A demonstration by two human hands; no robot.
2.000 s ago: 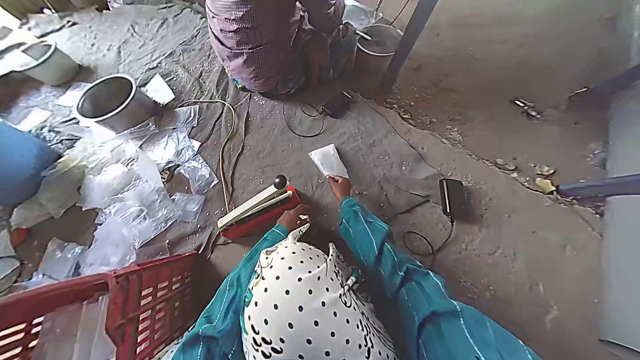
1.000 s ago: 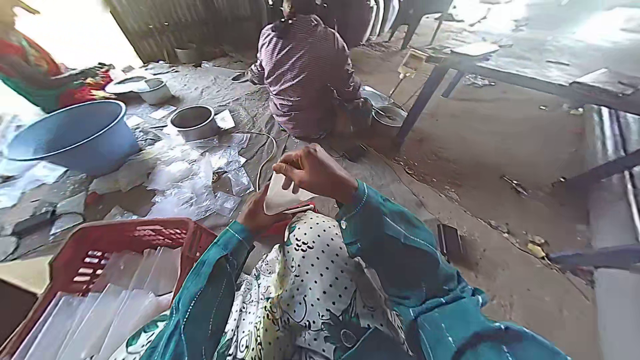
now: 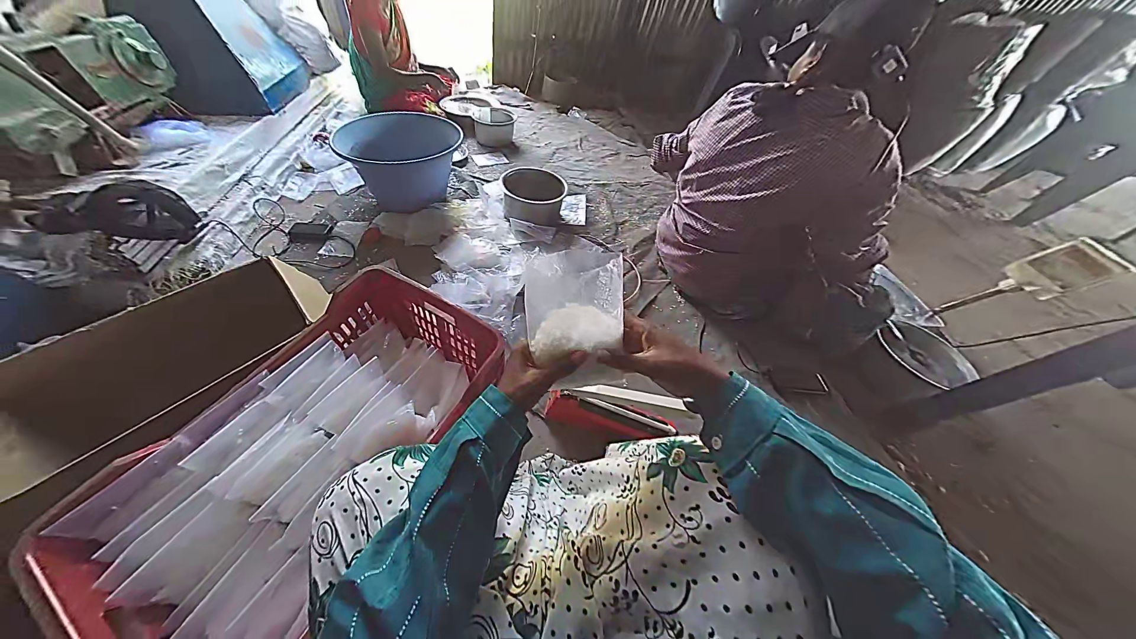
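Note:
Between my two hands, a clear plastic pouch (image 3: 575, 306) is held up in front of my lap, its lower part filled with a white granular material. My left hand (image 3: 532, 371) grips its lower left corner, and my right hand (image 3: 664, 357) holds the lower right corner. Below and just behind the hands lies a red impulse heat sealer (image 3: 608, 415) with a pale arm, partly hidden. To the left a red plastic crate (image 3: 486, 342) holds rows of similar filled pouches (image 3: 293, 444).
An open cardboard box (image 3: 160, 368) stands left of the crate. Ahead are a blue tub (image 3: 397, 160), a metal pot (image 3: 533, 195) and loose plastic pouches (image 3: 479, 266) on the floor sheet. A person in a checked shirt (image 3: 777, 195) sits ahead right, near a basin (image 3: 926, 353); another sits farther back.
The view has swung up and left. My left hand has left the sealer, where it was two seconds ago. Both hands now hold the pouch by its lower corners, raised before me.

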